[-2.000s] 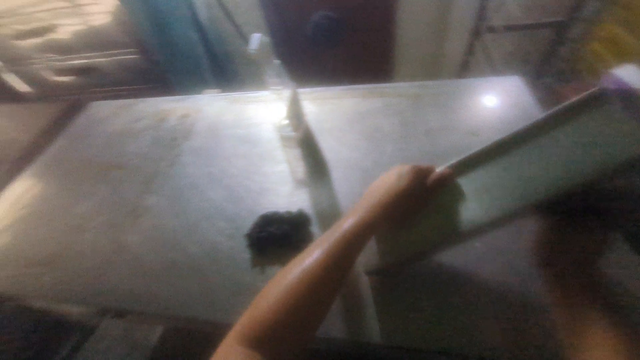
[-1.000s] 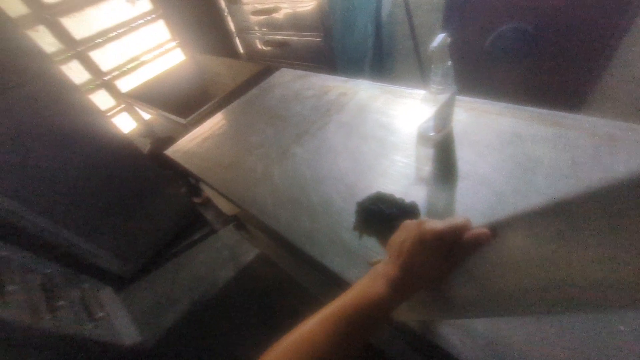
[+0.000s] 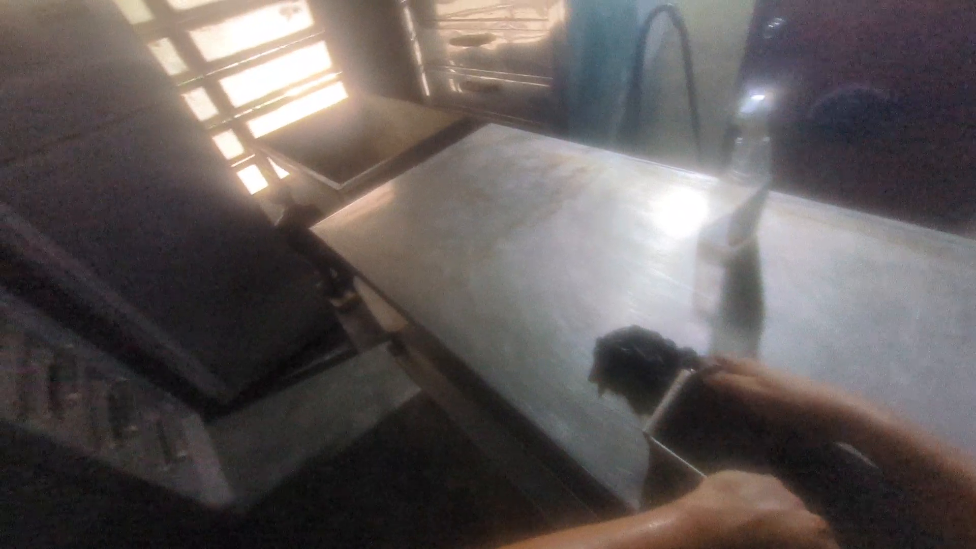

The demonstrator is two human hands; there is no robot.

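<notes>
A flat panel or tray with a thin pale rim is tilted over the near edge of the smooth tabletop. My left hand is closed on its near edge, at the bottom of the view. From the right, my right hand reaches over the panel's far corner, fingers curled on the rim. A dark crumpled cloth or scrubber lies on the tabletop just beyond that corner, beside my right fingertips. Farther back stands a clear spray bottle. Blur hides the fingers' detail.
A dark cabinet-like block stands at the left, near a slatted bright window. Behind the tabletop are a lower flat surface, shiny drawers, a looped hose or cable and a dark red panel.
The panel, which extended up to the right two seconds ago, now sits low at the near edge. My right hand shows on it, out of sight one second ago. The view has turned left.
</notes>
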